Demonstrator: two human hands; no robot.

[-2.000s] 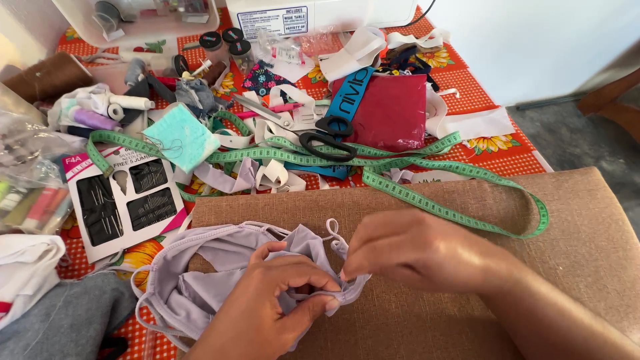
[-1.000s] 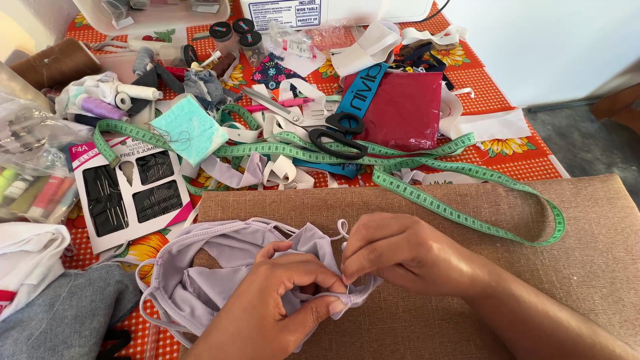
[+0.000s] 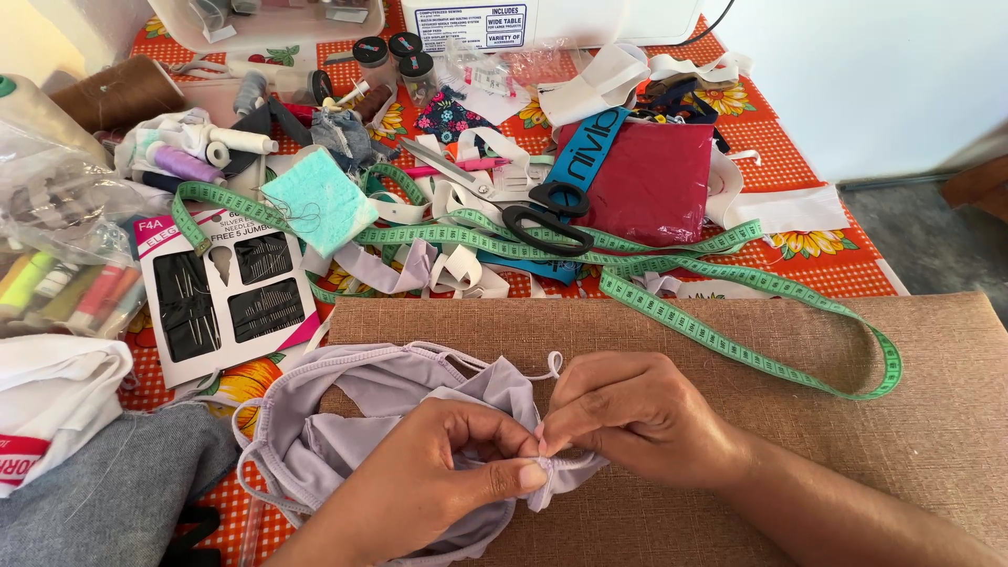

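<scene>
A lilac fabric garment with thin straps (image 3: pixel 339 386) lies in a loose heap on a brown cloth-covered board (image 3: pixel 787 472). My left hand (image 3: pixel 465 465) pinches the garment's narrow edge between thumb and forefinger. Right beside it, my right hand (image 3: pixel 630 417) has thumb and fingertips pressed together at the same edge; whether they hold a needle or thread is too small to tell. A small loop of strap stands up behind the fingertips. The green tape measure (image 3: pixel 748 362) curls over the board's back edge, beyond my right hand.
Black-handled scissors (image 3: pixel 543 220) lie among elastic strips and a red packet (image 3: pixel 646 181) behind the board. A needle card (image 3: pixel 228 291), a turquoise cloth square (image 3: pixel 319 201) and thread spools (image 3: pixel 185 164) are at the left. Grey denim (image 3: pixel 118 480) lies front left. Clear tubs stand at the back.
My right hand has drawn in close to the left fingertips at the garment's edge. My left hand keeps its pinch on the fabric.
</scene>
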